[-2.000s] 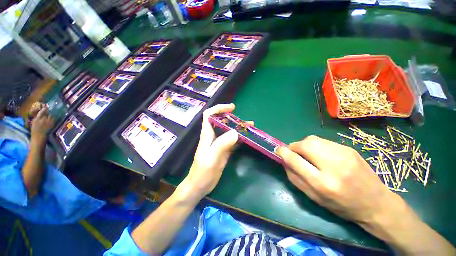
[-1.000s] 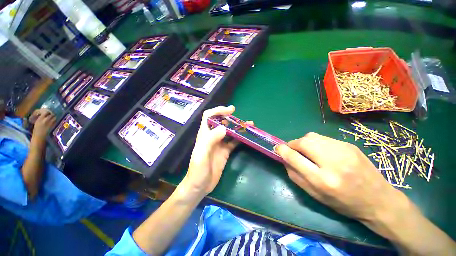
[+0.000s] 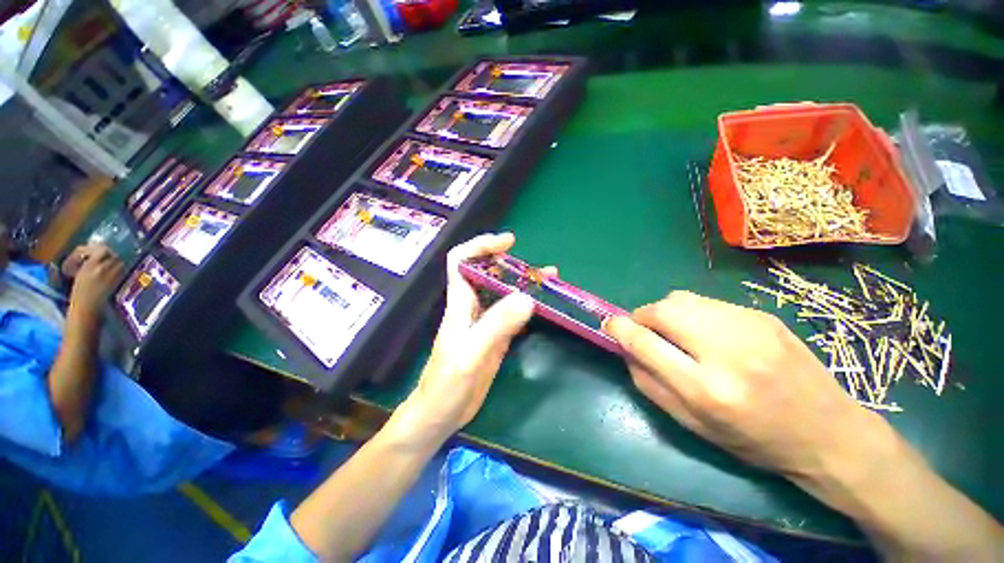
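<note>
A phone frame (image 3: 567, 306) with a pink-red rim is held tilted, nearly edge-on, above the green bench mat. My left hand (image 3: 476, 319) grips its left end, with the thumb on the near side and fingers behind. My right hand (image 3: 732, 385) is at its right end, fingertips against the rim. Whether a swab is in my right fingertips cannot be seen. An orange-red bin (image 3: 721, 181) full of pale swabs stands at the right. A loose heap of used swabs (image 3: 870, 330) lies in front of it.
A black foam tray (image 3: 413, 288) with several phone frames lies left of my hands. Another filled tray (image 3: 288, 203) is beyond it. A thin dark tool (image 3: 701, 214) and a clear bag (image 3: 956, 181) flank the bin. Another person's arm (image 3: 77, 357) is at the far left.
My left thumb has moved from the frame's upper left end down and right along its near side since one second ago. Both hands still hold the frame.
</note>
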